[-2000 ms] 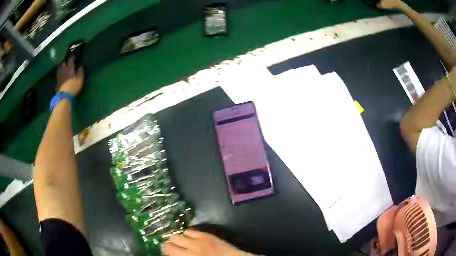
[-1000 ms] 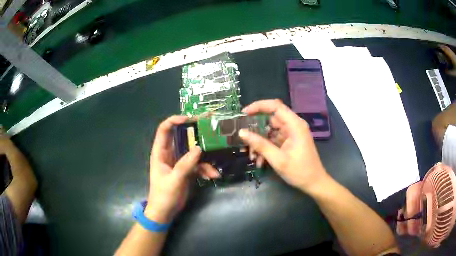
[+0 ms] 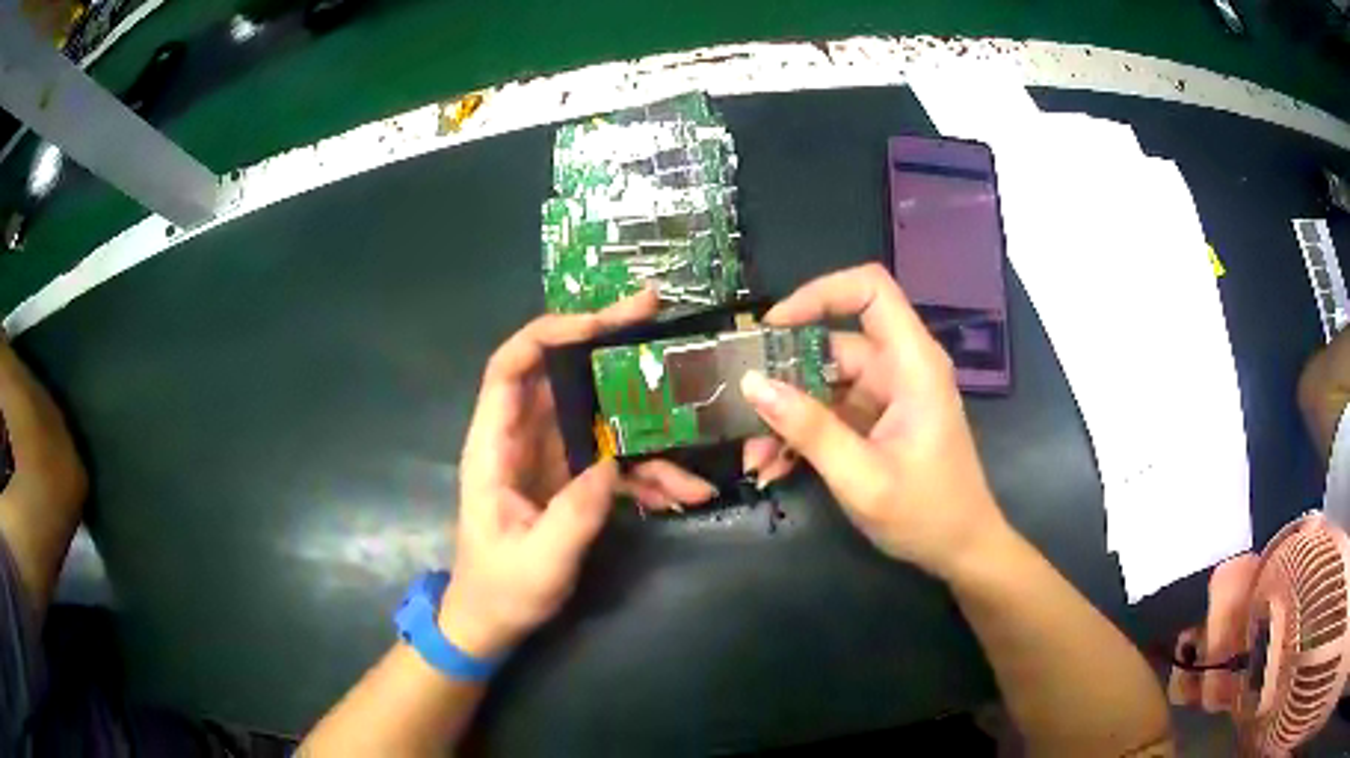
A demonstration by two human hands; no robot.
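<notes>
A green circuit board [image 3: 647, 400] with a grey metal area lies over a black front housing [image 3: 575, 388], whose dark edge shows at the left and top. A small orange tab shows at the board's lower left corner. My left hand [image 3: 518, 459] grips the housing's left end, thumb by the orange tab. My right hand [image 3: 896, 430] holds the right end, thumb on the board's metal area. The fingers under the housing are partly hidden. A stack of boards [image 3: 644, 208] lies just beyond my hands.
A purplish smartphone [image 3: 949, 267] lies right of the boards, with white paper sheets [image 3: 1133, 341] beside it. A pink fan [image 3: 1295, 637] stands lower right. The green conveyor [image 3: 622, 30] runs beyond the white edge [image 3: 333, 170]. Other people's arms show at both sides.
My left hand has come back from the conveyor, and my right from the board stack. Since the last earlier frame, the board sits further over the housing, with the orange tab now showing.
</notes>
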